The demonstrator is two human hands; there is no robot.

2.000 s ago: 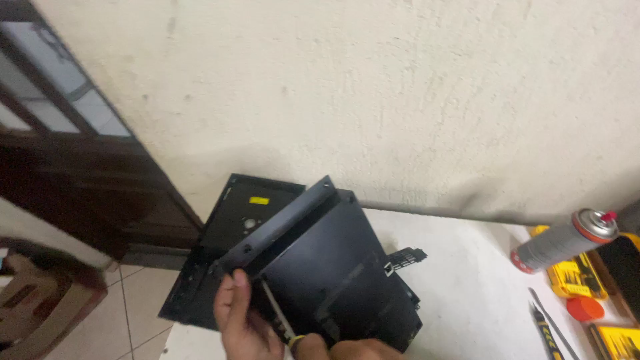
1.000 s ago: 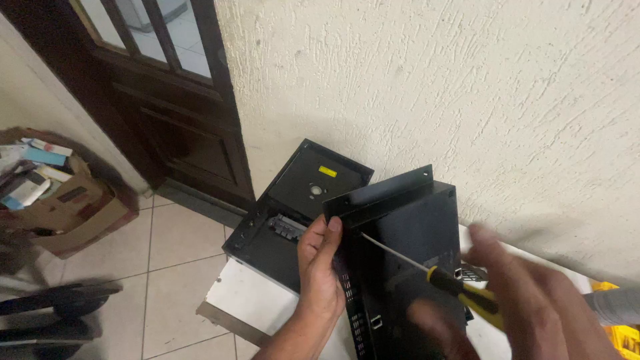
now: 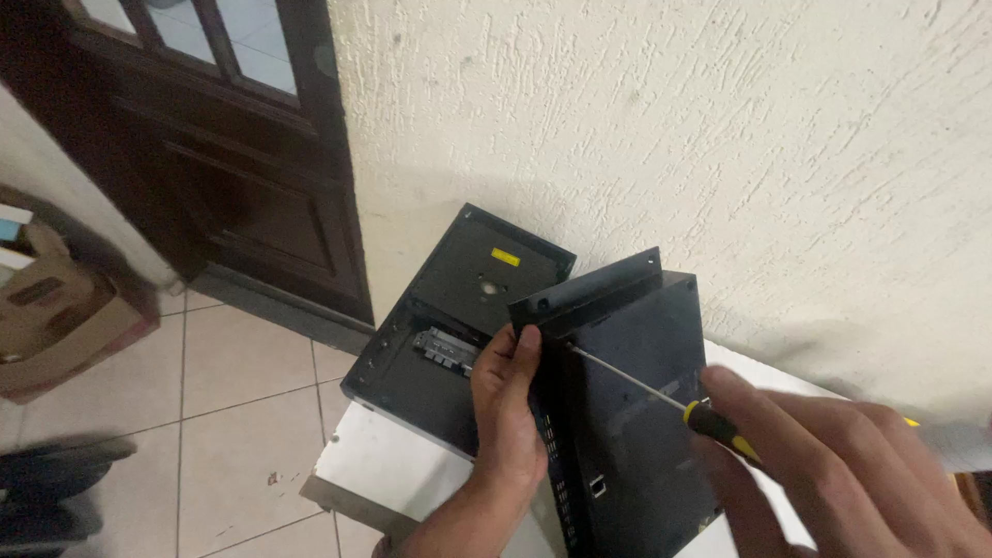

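My left hand [image 3: 510,407] grips the upper left edge of a black casing [image 3: 643,403], holding it tilted up, with its thumb on the corner. A dark flanged strip [image 3: 593,291] runs along the casing's top. In my right hand [image 3: 829,457], partly blurred, is a screwdriver [image 3: 717,426] with a black and yellow handle. Its thin shaft points up and left, and the tip meets the casing face near the top left corner. Behind and left lies an open black cover [image 3: 457,271] bearing a yellow label, a round hole and a grey slotted part [image 3: 446,350].
The white table [image 3: 387,446] stands against a rough cream wall [image 3: 620,116]. A dark wooden door [image 3: 248,186] is at the upper left, a cardboard box [image 3: 70,325] on the tiled floor at the left. Dark blurred objects [image 3: 58,492] sit at the lower left. A grey can, blurred, shows behind my right hand.
The view has swung left, bringing the door and floor in. The screwdriver tip, off to the right of the casing's corner a second ago, now touches near that corner. My left hand keeps its hold.
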